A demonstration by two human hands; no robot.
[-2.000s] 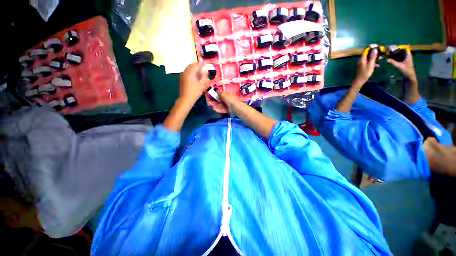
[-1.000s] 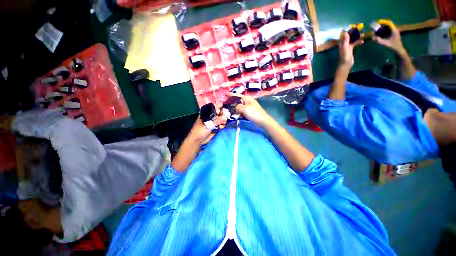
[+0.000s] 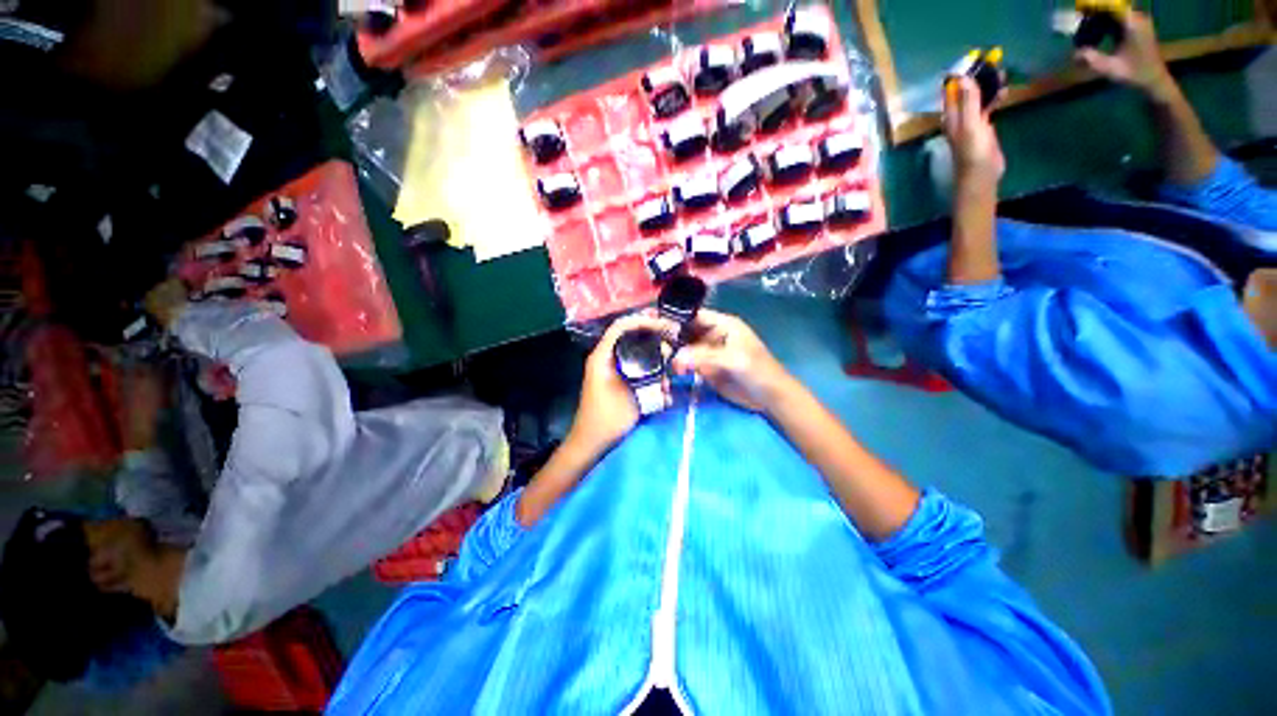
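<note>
My left hand (image 3: 609, 389) holds a black smartwatch (image 3: 642, 355) with its dark round face up and a white label below. My right hand (image 3: 735, 361) holds a second smartwatch (image 3: 682, 297), close beside the first. Both are in front of my chest, just below the near edge of the pink blister tray (image 3: 595, 227). The tray holds rows of black watches with white strap labels. Several pockets at its left are empty. A white paper slip (image 3: 777, 81) lies over watches at the upper right. Part of my fingers is hidden by the watches.
Yellow paper sheets (image 3: 469, 165) and a dark handheld item (image 3: 430, 252) lie left of the tray. Another tray (image 3: 350, 252) is by the worker in grey. Stacked trays (image 3: 448, 31) are behind. At right, a worker in blue holds yellow-and-black items beside a wooden-edged board (image 3: 885, 70).
Both watches left the tray's lower-left area and came to my chest. Now my left watch's face shows more clearly. The neighbour's hands at right moved farther apart.
</note>
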